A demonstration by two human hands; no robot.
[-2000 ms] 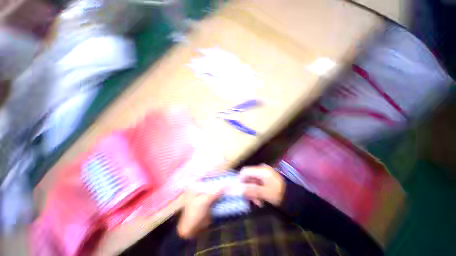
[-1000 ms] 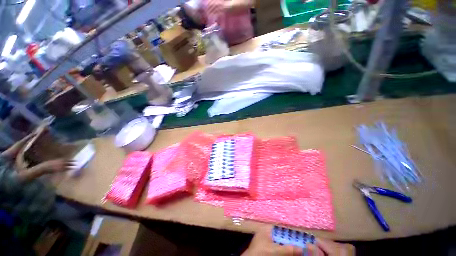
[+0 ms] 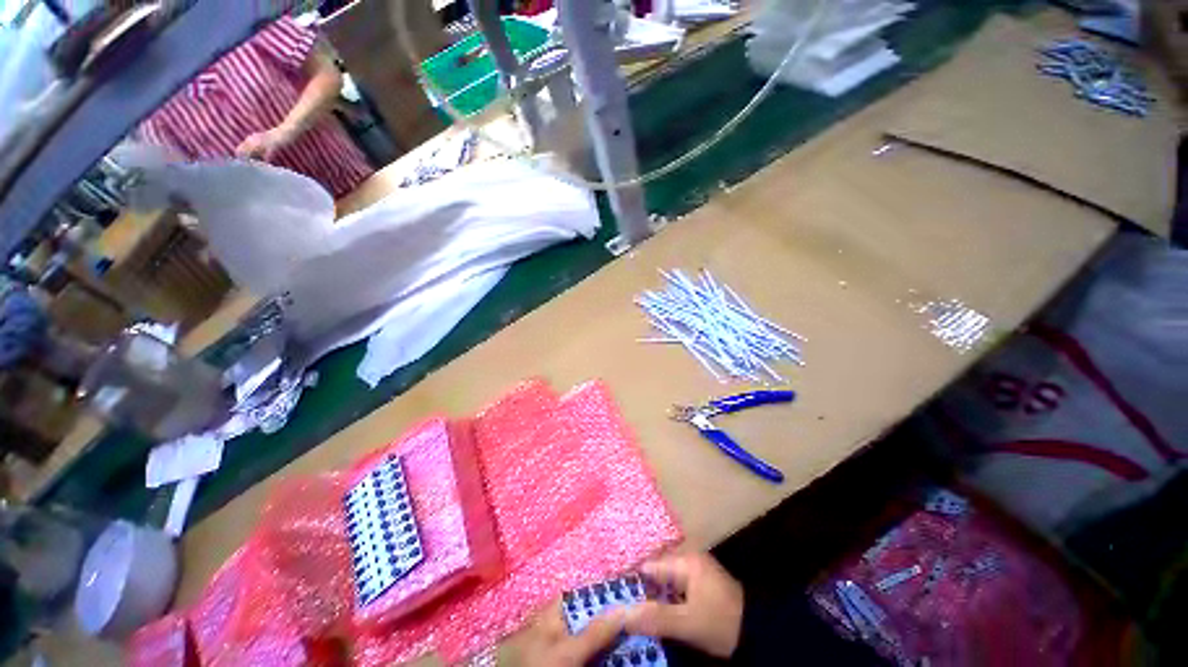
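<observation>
A small white PCB panel with rows of dark dots is held between my two hands at the bottom edge. My left hand grips its lower left side and is partly cut off by the frame edge. My right hand grips its right side, fingers curled. Another PCB panel lies on a wrapped pink pack on the bench. Pink bubble wrap is spread under and beside it. Blue-handled cutters lie open on the cardboard. A pile of waste edge strips lies behind them.
Small pale offcuts and another strip pile lie farther right. A pink-lined carton with loose boards and a woven sack are below the bench edge. A metal post and white bags stand beyond. A person in stripes is opposite.
The view has swung right and down since one second ago, bringing the carton and sack into view. My hands still hold the panel, now with more of my right hand showing.
</observation>
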